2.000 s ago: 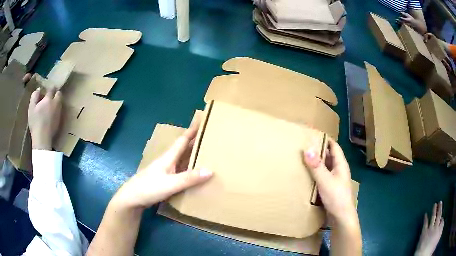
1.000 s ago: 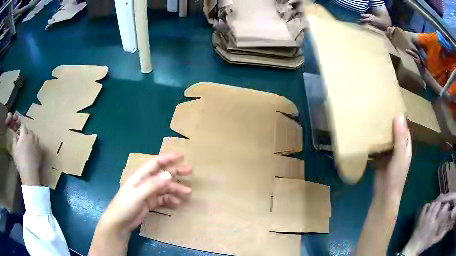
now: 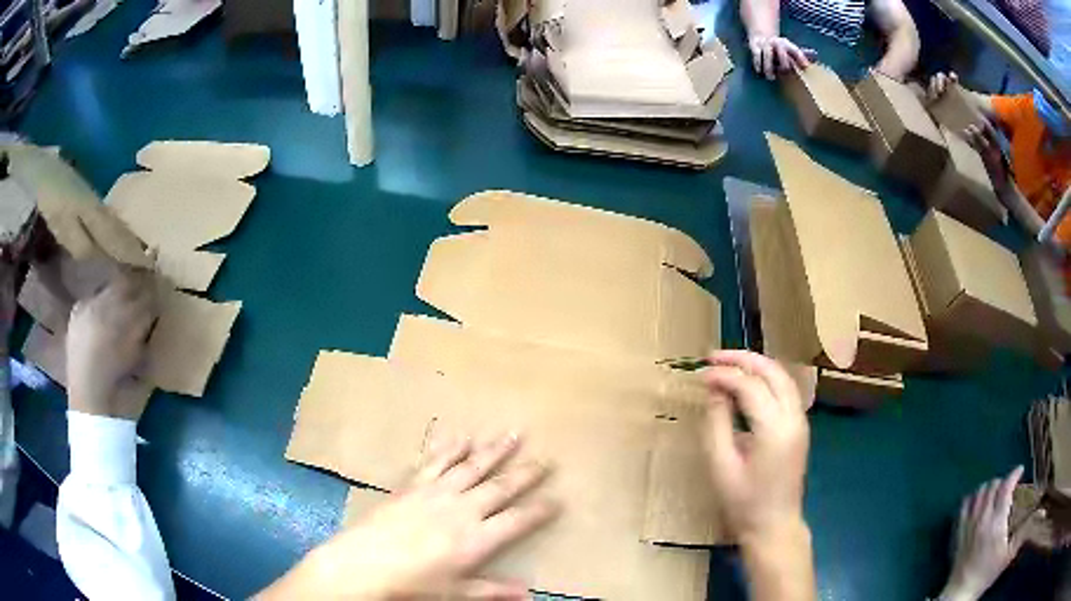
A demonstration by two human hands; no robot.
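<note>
A flat tan box blank (image 3: pixel 552 270) lies in front of me on the green table, its rounded lid end pointing away. My left hand (image 3: pixel 470 517) rests spread and palm down on the blank's near part, fingers apart. My right hand (image 3: pixel 758 440) is at the blank's right edge, fingers bent near the side flaps; its fingertips touch or hover over the edge, I cannot tell which. Open-lidded boxes (image 3: pixel 851 252) stand to the right with slanting lids, partly over a flat grey scale (image 3: pixel 742 252).
A nested pile of partly folded blanks (image 3: pixel 628 71) stands across the table. Pale posts (image 3: pixel 356 82) rise at back left. Closed boxes (image 3: pixel 969 276) line the right. At left, a white-sleeved person (image 3: pixel 106 505) handles another blank (image 3: pixel 194 194). Other people's hands show at right.
The folded box from my hands now stands with another open-lidded box at right. My right hand has come back to the blank, and my left hand has lowered onto it.
</note>
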